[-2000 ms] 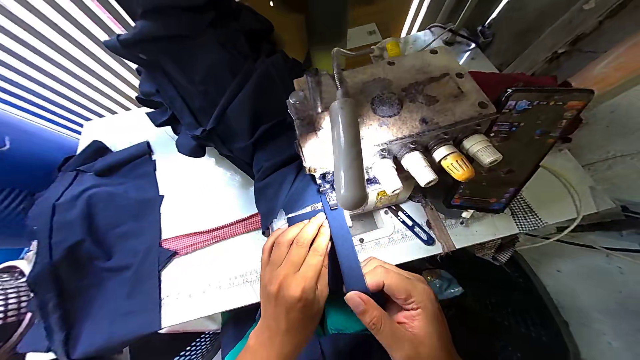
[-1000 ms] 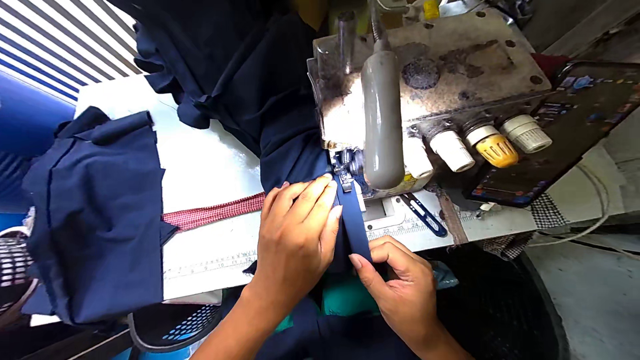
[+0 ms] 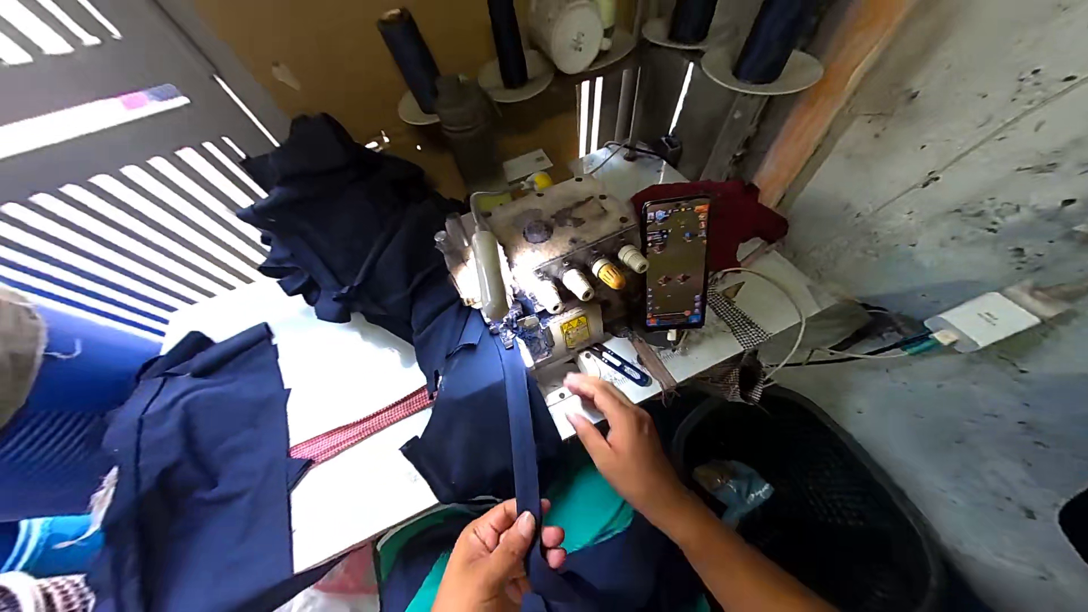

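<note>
An overlock sewing machine (image 3: 561, 229) stands on the white table, its lamp lit over the needle area. A navy fabric strip (image 3: 520, 416) runs from the presser foot (image 3: 507, 330) toward me, over a wider navy fabric piece (image 3: 472, 425). My left hand (image 3: 510, 552) grips the strip near its lower part, between thumb and fingers. To the right of the strip, my right hand (image 3: 620, 433) hovers by the table edge with fingers apart and nothing in them. Blue thread snips (image 3: 620, 364) lie on the table just beyond it.
Bunched navy cloth (image 3: 365, 221) lies behind and left of the machine. Another navy piece (image 3: 208, 450) hangs over the table's left side, beside a red checked strip (image 3: 365, 425). A phone (image 3: 676, 263) leans at the machine's right. A black basket (image 3: 816, 484) stands below right; thread cones (image 3: 408, 59) are behind.
The left hand has left the presser foot area and now holds the strip lower down. The right hand has let go of the strip and moved up beside the machine. The view has swung widely.
</note>
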